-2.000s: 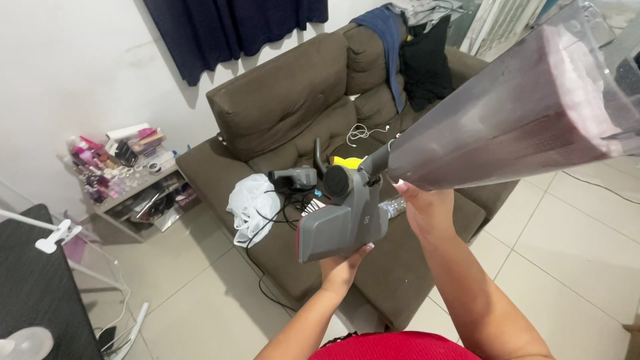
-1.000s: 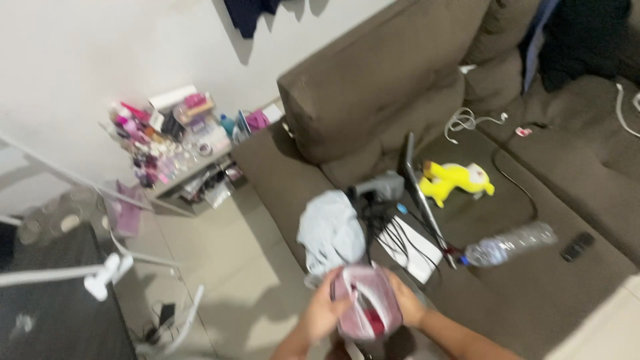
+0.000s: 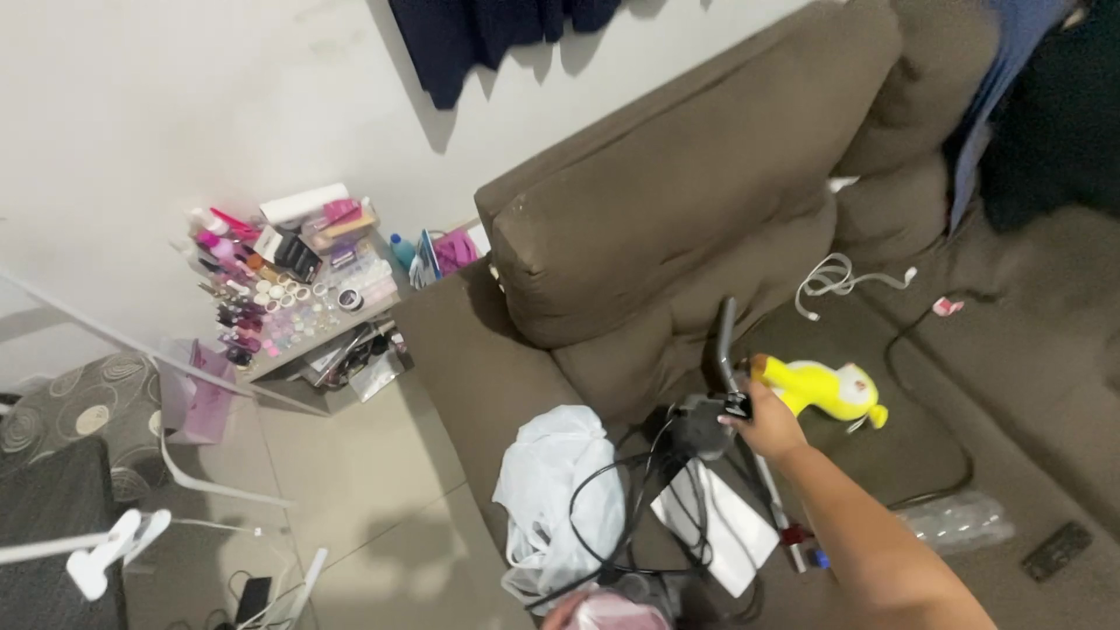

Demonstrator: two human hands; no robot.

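My right hand (image 3: 770,424) reaches in from the lower right and closes around the black fitting of a metal tube (image 3: 770,490) with a curved grey handle (image 3: 726,337), which lies on the brown sofa. A dark grey device (image 3: 700,427) with black cables (image 3: 634,507) is just left of my fingers. The yellow plush toy (image 3: 822,389) lies right beside my hand. At the bottom edge shows part of a clear container with a pink inside (image 3: 608,612). My left hand cannot be made out clearly there.
A white plastic bag (image 3: 564,499) and a white sheet or flat packet (image 3: 722,525) lie at the sofa's near end. Right of my forearm are a clear bottle (image 3: 958,522) and a remote control (image 3: 1056,551). A shelf of cosmetics (image 3: 319,337) stands beyond the sofa arm (image 3: 455,350).
My right hand has left the pink-lined container, which both hands held, and is now at the metal tube. The container has moved down to the bottom edge of the view.
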